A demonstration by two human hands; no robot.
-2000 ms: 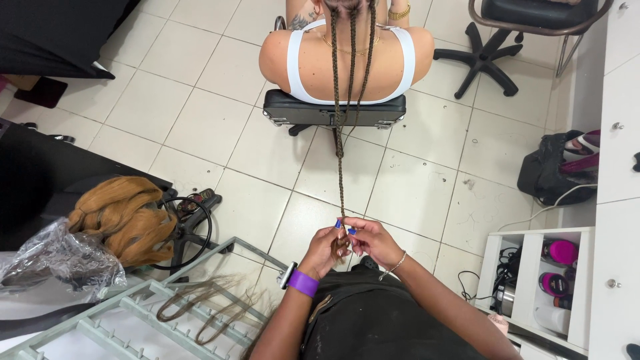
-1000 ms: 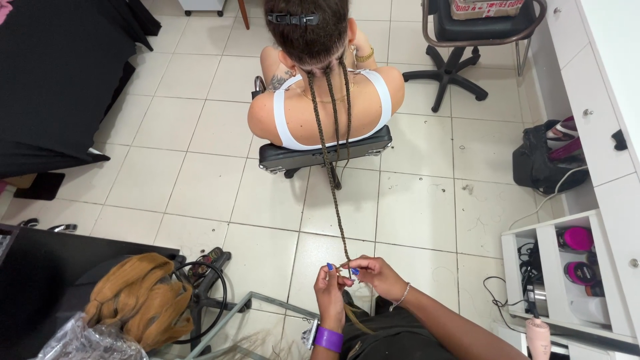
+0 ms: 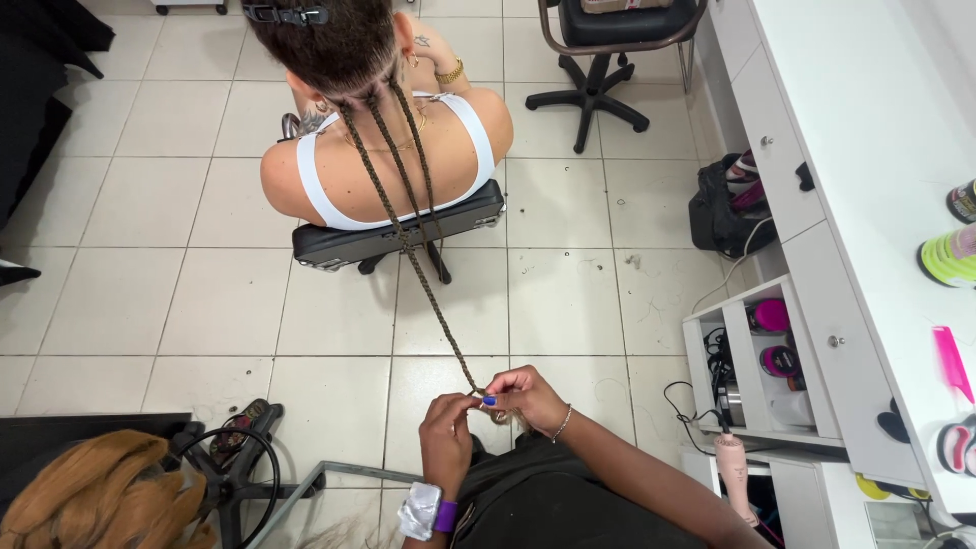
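A long brown box braid [image 3: 435,305] runs taut from the nape of a seated person [image 3: 381,168] down to my hands. My left hand [image 3: 446,431] pinches strands at the braid's lower end. Touching it there, my right hand [image 3: 530,396] grips the same end between thumb and fingers, with loose lighter hair hanging below. Two other braids [image 3: 398,156] lie on the person's back. A black hair clip [image 3: 286,14] holds up the rest of the hair. A purple band and a silvery pad [image 3: 420,511] are on my left wrist.
Golden-brown hair bundles [image 3: 99,488] lie at lower left beside a wheeled base [image 3: 236,480] and a grey metal frame [image 3: 358,470]. To the right stand white drawers [image 3: 816,305], a shelf with jars [image 3: 770,315] and a pink hair tool [image 3: 733,473]. A black swivel chair [image 3: 591,99] stands behind.
The view has shifted, and more of the white counter shows at right. Both hands remain at the braid's lower end, with the fingers placed differently.
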